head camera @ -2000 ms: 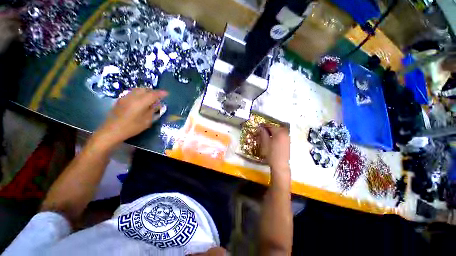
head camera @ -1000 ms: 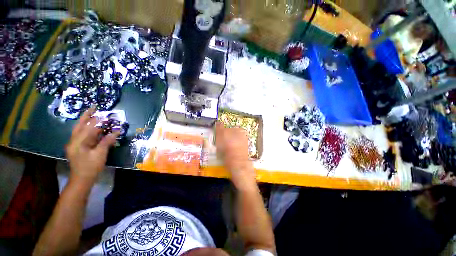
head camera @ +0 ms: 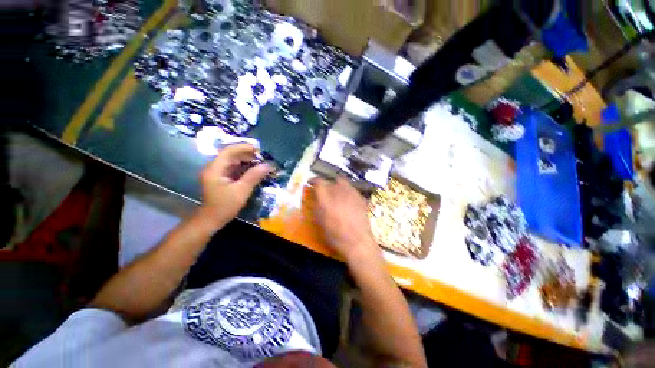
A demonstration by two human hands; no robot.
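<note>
My left hand point(head camera: 228, 181) is over the front of the green bench top, thumb and fingertips pinched on a small dark-and-silver workpiece point(head camera: 267, 162), mostly hidden by the fingers. My right hand point(head camera: 339, 212) is over the orange area, just left of the tray and in front of the screw feeder point(head camera: 359, 154). Its fingertips are blurred, so I cannot tell if they hold a part. The shallow brown tray point(head camera: 431, 224) holds a heap of gold-coloured small parts point(head camera: 399, 215). The black electric screwdriver point(head camera: 431, 79) slants over the feeder.
A large heap of silver and white plates point(head camera: 251, 86) lies on the green top behind my left hand. Right of the tray are black-and-silver parts point(head camera: 495, 223), red parts point(head camera: 520, 267) and copper parts point(head camera: 558, 286). A blue bin point(head camera: 549, 187) stands at right rear.
The view has swung and tilted. My right hand has moved from the gold parts tray to its left, over the orange area. My left hand is now nearer to my right hand and still pinches a workpiece.
</note>
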